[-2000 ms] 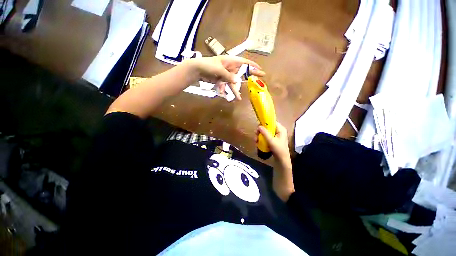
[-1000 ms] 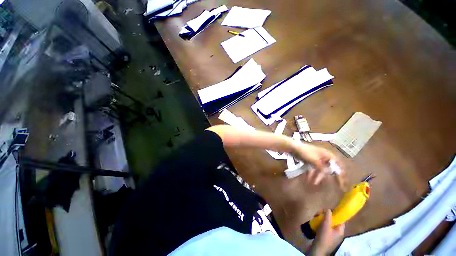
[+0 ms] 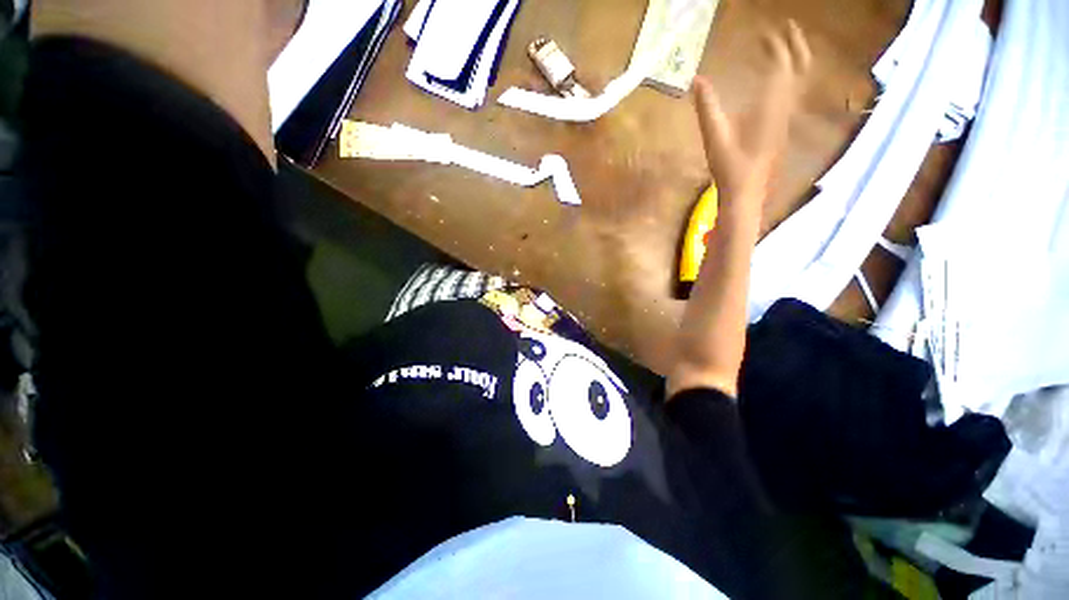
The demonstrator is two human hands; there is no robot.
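Note:
My right hand (image 3: 748, 129) is over the table, slightly blurred, with its fingers apart and nothing visible in it. The yellow-handled cutter (image 3: 699, 239) lies on the table, partly hidden behind my right wrist. My left forearm runs out at the top left edge and my left hand is out of the picture. A white strip (image 3: 574, 109) curves beside the cream ticket paper (image 3: 678, 45). Another white strip (image 3: 478, 158), with a yellowish piece at its left end, lies nearer the table's front edge. A small block-like holder (image 3: 553, 63) lies between the papers.
White-and-dark bundles (image 3: 460, 45) lie at the top left on the brown table (image 3: 621, 252). Long white panels (image 3: 862, 158) are stacked along the right. A black cloth heap (image 3: 862, 404) is at the lower right, beside loose white pieces (image 3: 996, 281).
My right hand has let go of the cutter, which now lies on the table, and reaches forward. My left hand has left the strips and moved out of the picture. The view has turned.

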